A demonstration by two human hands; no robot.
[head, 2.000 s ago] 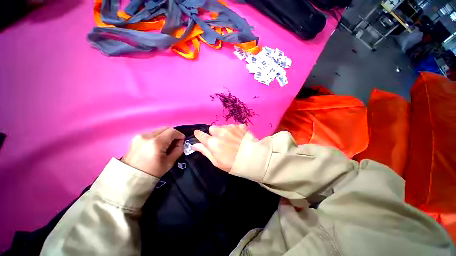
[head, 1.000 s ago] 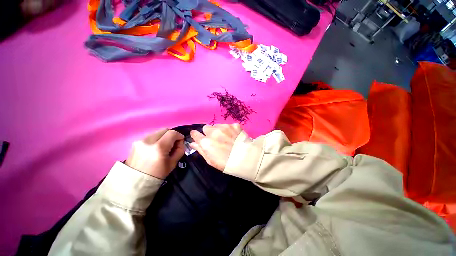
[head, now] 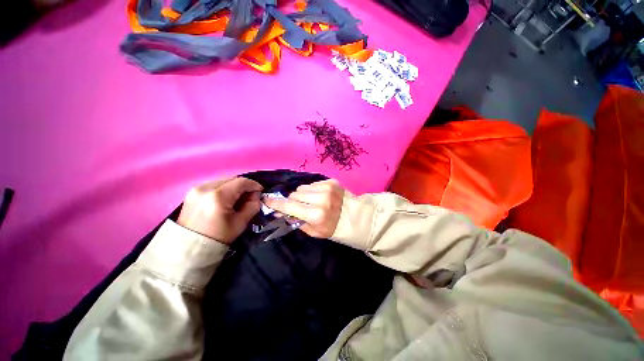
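Observation:
A black backpack (head: 282, 296) lies over my lap, its top on the pink table edge. A small white hang tag (head: 268, 207) is at the bag's top, between my hands. My left hand (head: 222, 209) pinches at the tag's left side; its fingertips hide the exact grip. My right hand (head: 315, 208) has its fingertips at the tag's right side. A small grey pointed tool, apparently thread snips (head: 281, 230), sticks out below my right fingers, blades to the left. A pile of dark strings (head: 333, 144) and a pile of white tags (head: 381, 77) lie beyond.
Tangled grey and orange strips (head: 191, 49) lie on the pink table (head: 176, 120). A black bag (head: 434, 15) lies at the far edge. Large orange fabric forms (head: 466, 169) stand at right. Grey floor (head: 494, 77) and a metal-legged table show beyond.
The grey pointed tool now shows below my right fingers; it was not visible before. My right fingers are more curled. My left hand stays at nearly the same spot by the tag.

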